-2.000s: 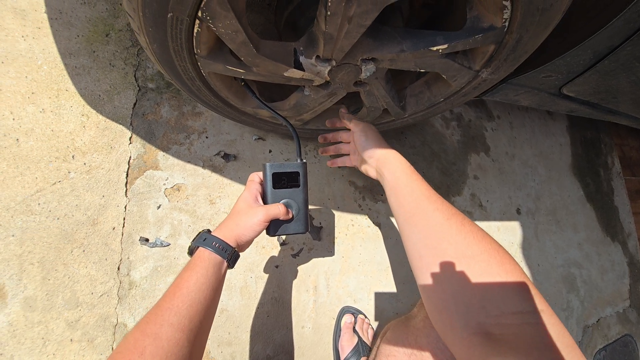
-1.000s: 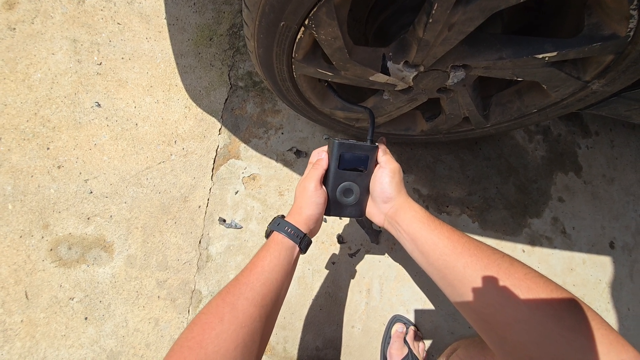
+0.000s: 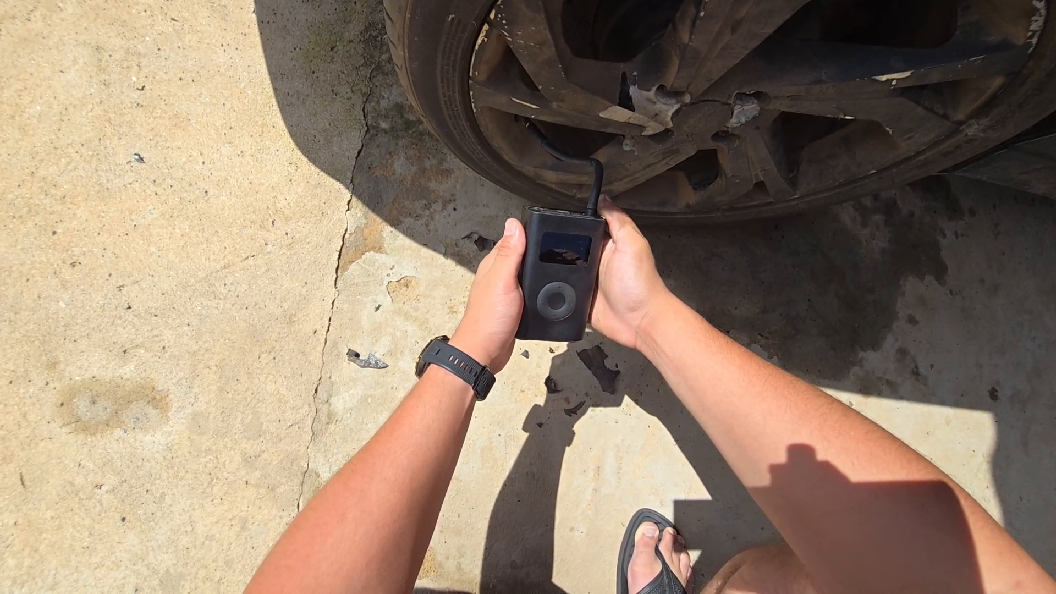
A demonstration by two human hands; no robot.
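Note:
A black portable tire inflator (image 3: pixel 561 276) with a small dark display and a round button pad is held upright between my two hands. My left hand (image 3: pixel 497 293), with a black watch (image 3: pixel 456 365) on its wrist, grips the left side, thumb along the edge. On the other side my right hand (image 3: pixel 625 280) holds the right edge, its fingers partly hidden behind the body. From the inflator's top right corner a black air hose (image 3: pixel 596 186) bends up and left into the spokes of a dirty alloy wheel (image 3: pixel 701 120). Where the hose ends inside the rim is hard to see.
The black tire (image 3: pixel 437 91) stands on cracked concrete (image 3: pixel 206 272), just beyond the inflator. Dark flakes of debris (image 3: pixel 600 369) lie below my hands, and another scrap (image 3: pixel 367 360) lies to the left. A foot in a black flip-flop (image 3: pixel 652 557) is at the bottom.
Two seconds ago my right hand was off the inflator, with its fingers spread near the tire; it has since taken hold of the right side. My left thumb has moved from the button pad to the edge.

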